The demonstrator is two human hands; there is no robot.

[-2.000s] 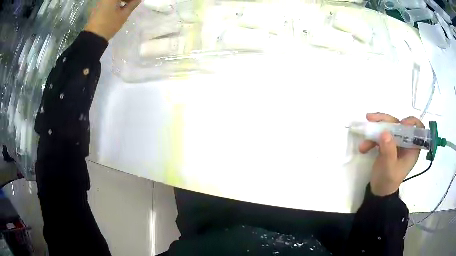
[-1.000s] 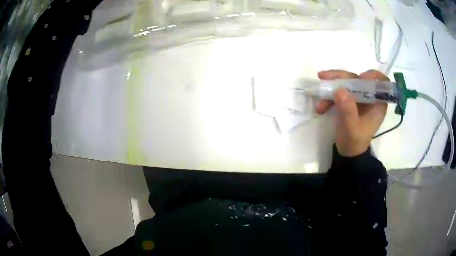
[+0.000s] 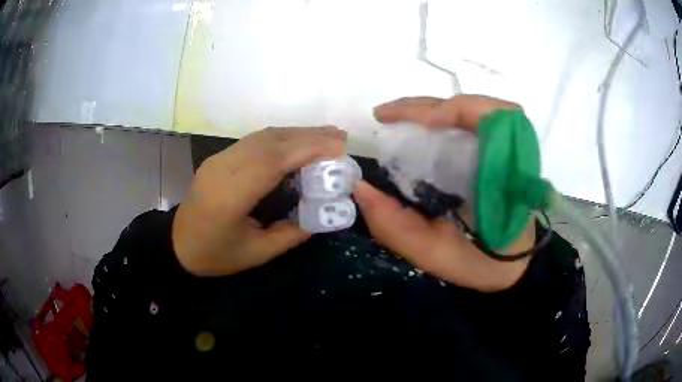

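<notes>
My left hand (image 3: 239, 194) holds two small white housings (image 3: 327, 213) one above the other, their translucent end faces with small round details towards me, over my dark clothing. My right hand (image 3: 441, 246) holds the dispensing syringe (image 3: 437, 160), a clear barrel with a dark area inside and a bright green winged cap (image 3: 508, 179) on its rear. The syringe's front end points towards the housings; its tip cannot be made out. My right thumb is at the right side of the housings. A translucent hose (image 3: 598, 261) runs from the green cap.
The white bench top (image 3: 314, 60) lies beyond my hands, with a yellowish tape strip (image 3: 193, 67) at the left. Thin lines and cords lie at the upper right. A red plastic stool (image 3: 63, 328) stands on the grey tiled floor at the lower left.
My left hand has come from the upper left into the middle, now holding housings. My right hand has brought the syringe down off the bench area, nearer to me. The view has shifted towards my lap.
</notes>
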